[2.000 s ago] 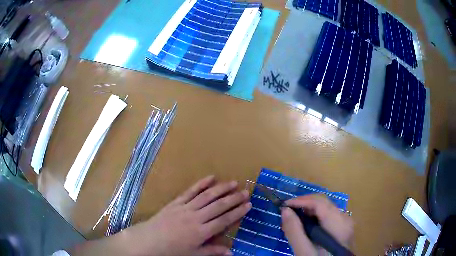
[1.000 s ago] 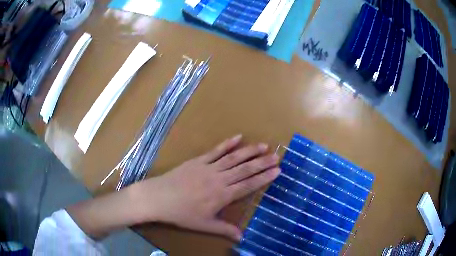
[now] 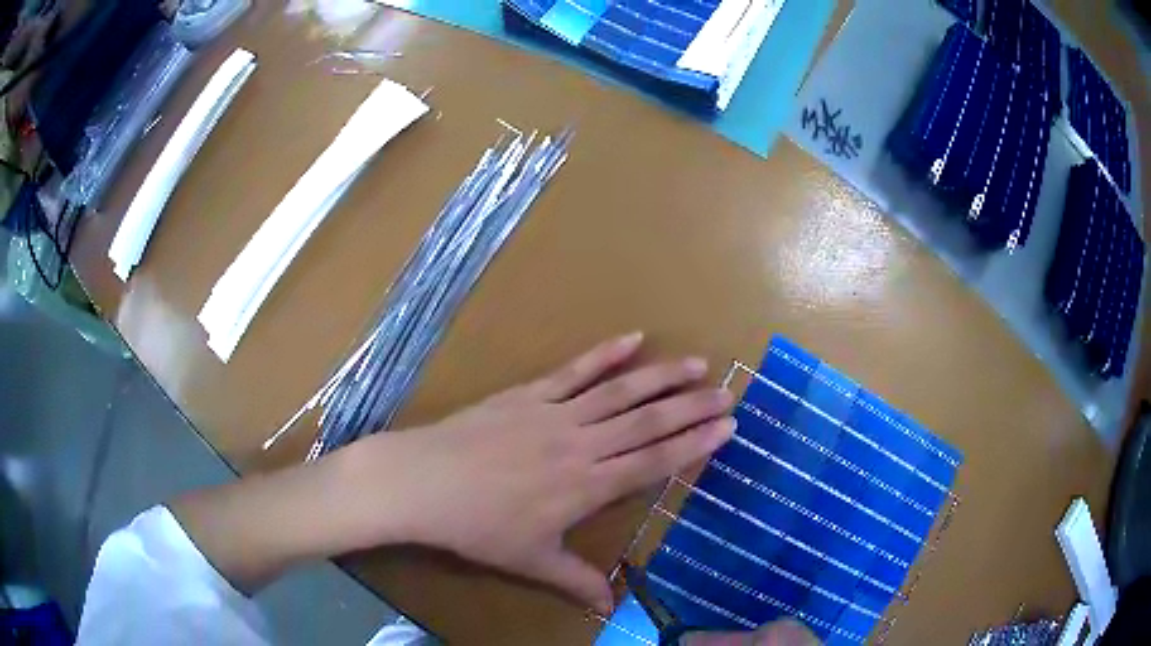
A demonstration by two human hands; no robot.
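A blue solar cell layout (image 3: 808, 492) with thin silver lines lies tilted on the brown tabletop. Thin ribbon runs just outside its left and right edges. My left hand (image 3: 543, 467) lies flat with fingers spread, fingertips at the layout's upper left edge and thumb near its lower left; it holds nothing. My right hand (image 3: 755, 634) is mostly cut off by the bottom edge. It holds a dark soldering iron (image 3: 659, 616), whose tip is at the layout's lower left corner. Whether the tip touches the ribbon is hard to tell.
Long ribbon bundle (image 3: 436, 290) and white strips (image 3: 309, 215) lie left. Finished layouts (image 3: 644, 44) sit on a teal sheet (image 3: 754, 126) at the top. Dark cell stacks (image 3: 978, 133) lie on a grey sheet (image 3: 871, 189). Short ribbon pieces (image 3: 1020, 634) and white strips (image 3: 1086, 555) are at lower right.
My right hand and soldering iron were at the layout's upper left, then out of view, and now show at its lower left corner. My left hand stays along the left edge. The view has shifted.
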